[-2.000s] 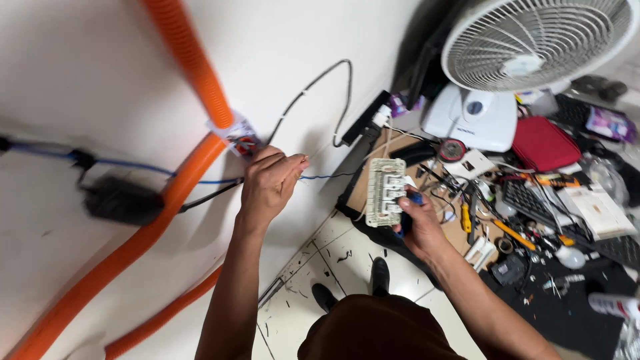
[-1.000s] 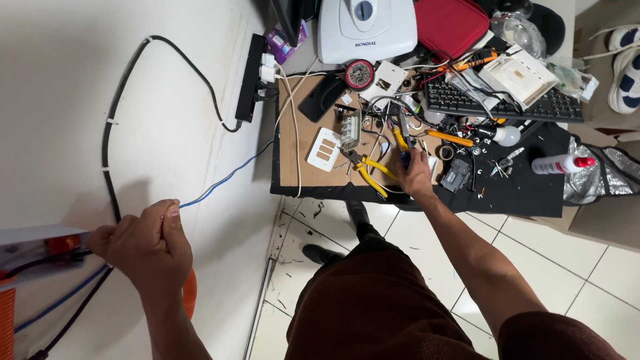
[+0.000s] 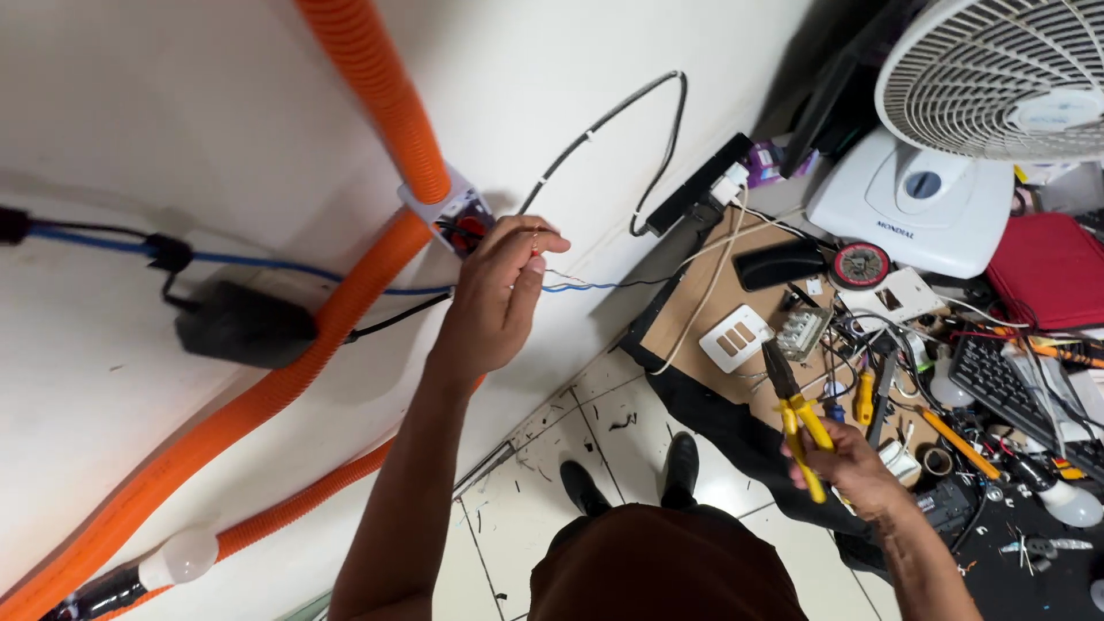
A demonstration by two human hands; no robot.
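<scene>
At a wall box (image 3: 444,207) between orange corrugated conduits, my left hand (image 3: 500,293) pinches a thin wire with a bare copper end (image 3: 536,244). My right hand (image 3: 849,461) grips pliers with yellow handles (image 3: 798,423), whose jaws point up toward the table. Just beyond the jaws lie a white faceplate with three slots (image 3: 736,338) and a socket module (image 3: 802,332). A thin blue wire (image 3: 569,287) runs from behind my left hand toward the table.
A black power strip (image 3: 699,185) is by the wall. The table holds a white fan (image 3: 918,185), a red case (image 3: 1052,267), a black keyboard (image 3: 1009,388), a yellow screwdriver (image 3: 865,395) and tangled cables. Orange conduit (image 3: 250,410) crosses the wall; a light bulb (image 3: 191,554) is below it.
Two seconds ago my right hand held the socket module; a second ago it was down among the tools on the table. Now it holds the pliers up, away from them. The view has swung.
</scene>
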